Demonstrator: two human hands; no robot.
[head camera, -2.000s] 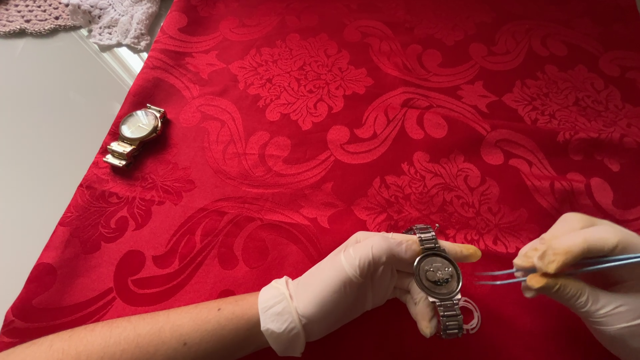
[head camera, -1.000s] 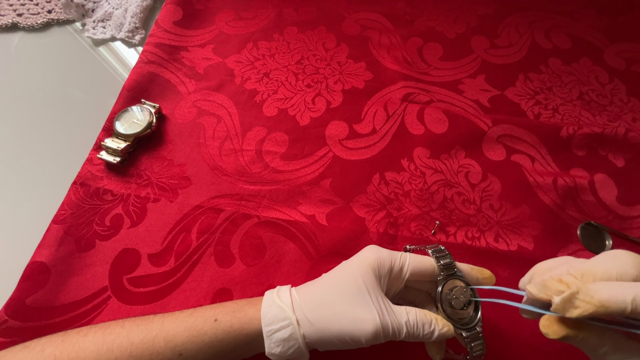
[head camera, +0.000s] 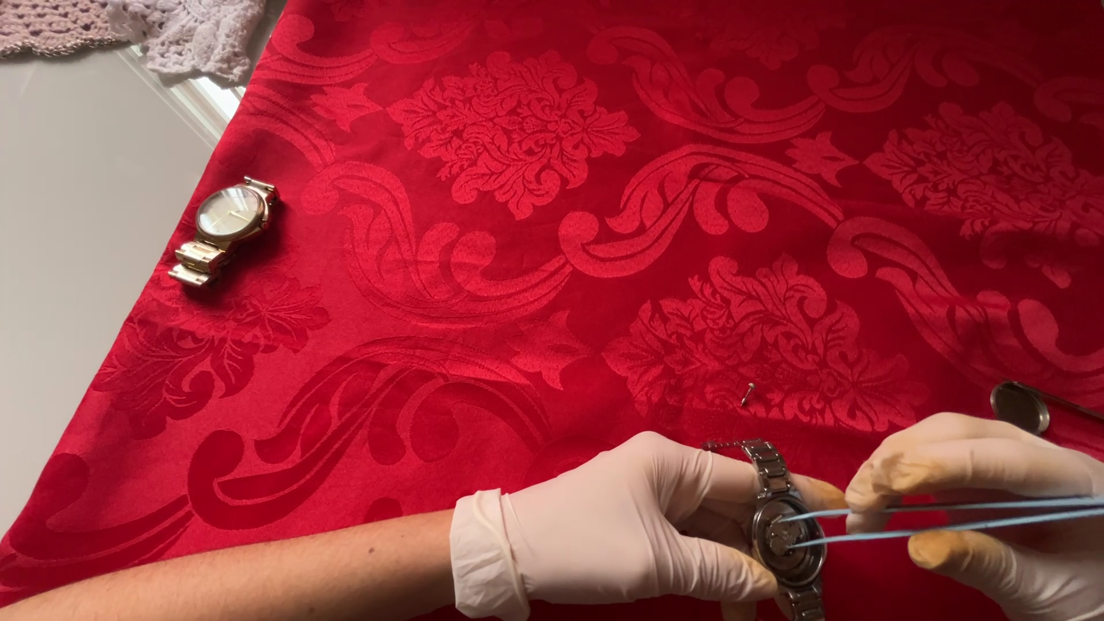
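My left hand (head camera: 638, 522), in a white glove with stained fingertips, holds a silver metal-band wristwatch (head camera: 789, 542) at the lower right. The watch is tilted, and its round case shows inner parts. My gloved right hand (head camera: 975, 509) grips light blue tweezers (head camera: 966, 520), with their two tips apart over the inside of the case. A small metal pin or screw (head camera: 748, 394) lies on the cloth above the watch. Behind my right hand lies a round metal piece, seemingly a watch case back (head camera: 1019, 407), beside a thin dark rod.
A gold-coloured wristwatch (head camera: 231, 216) lies near the left edge of the red damask tablecloth (head camera: 483, 345). Beyond that edge is a pale smooth surface (head camera: 78, 216). Crocheted white and pink pieces (head camera: 185, 39) lie at the top left.
Two seconds ago the tweezers were right of the watch, whose dark dial showed; now their tips are over its exposed inner parts. The round metal piece and the small pin have come into sight.
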